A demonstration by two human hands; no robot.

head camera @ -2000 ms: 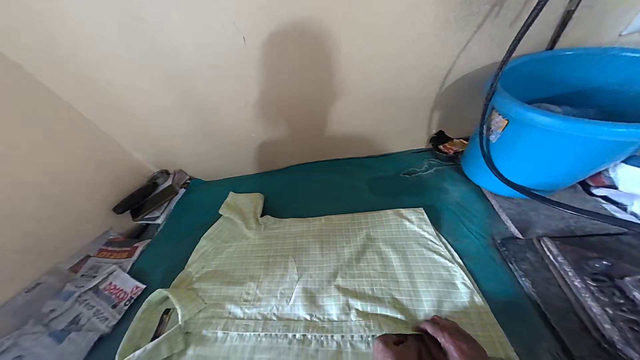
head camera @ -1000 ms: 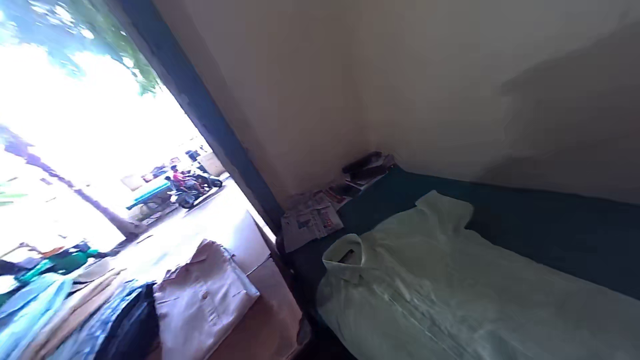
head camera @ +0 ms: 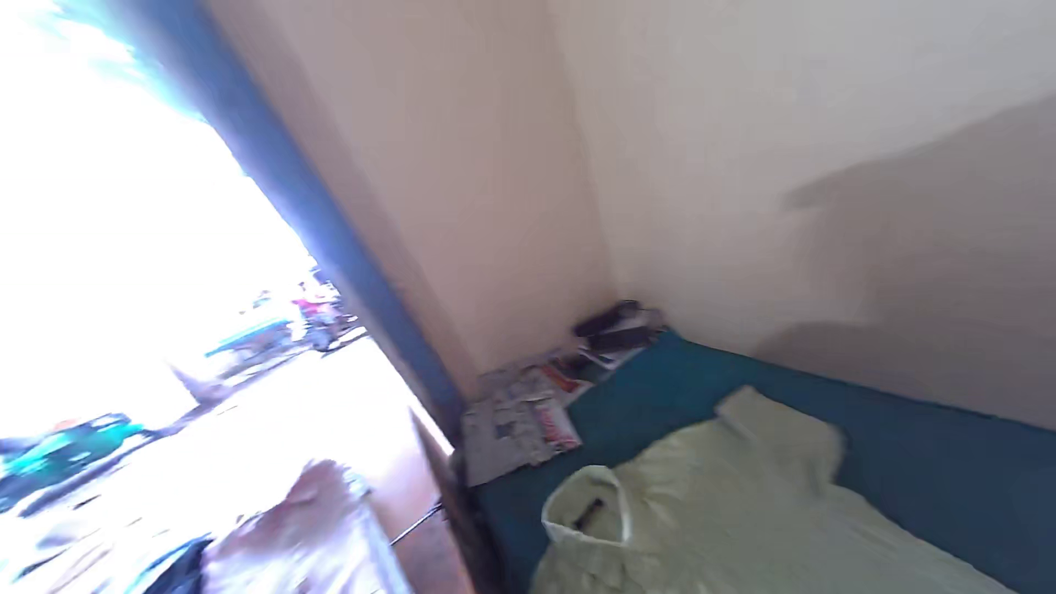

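A pale yellow-green short-sleeved shirt point(head camera: 742, 511) lies spread on a dark green cloth point(head camera: 643, 396) at the lower right, its collar point(head camera: 587, 505) towards the left with a small dark mark or tag inside. The lower part of the shirt runs out of the frame. Neither my left hand nor my right hand is in the picture, so what they hold or touch cannot be seen.
Newspapers point(head camera: 516, 429) lie in the corner by the walls, with dark objects point(head camera: 619, 326) on a small stack behind. A blue frame point(head camera: 330, 239) borders a bright opening. Blurred folded clothes point(head camera: 305, 536) lie at the lower left; outside is a blurred motorcycle point(head camera: 326, 326).
The view has swung left to the opening. The hand at the shirt's lower edge two seconds ago is out of view, as is the blue bucket.
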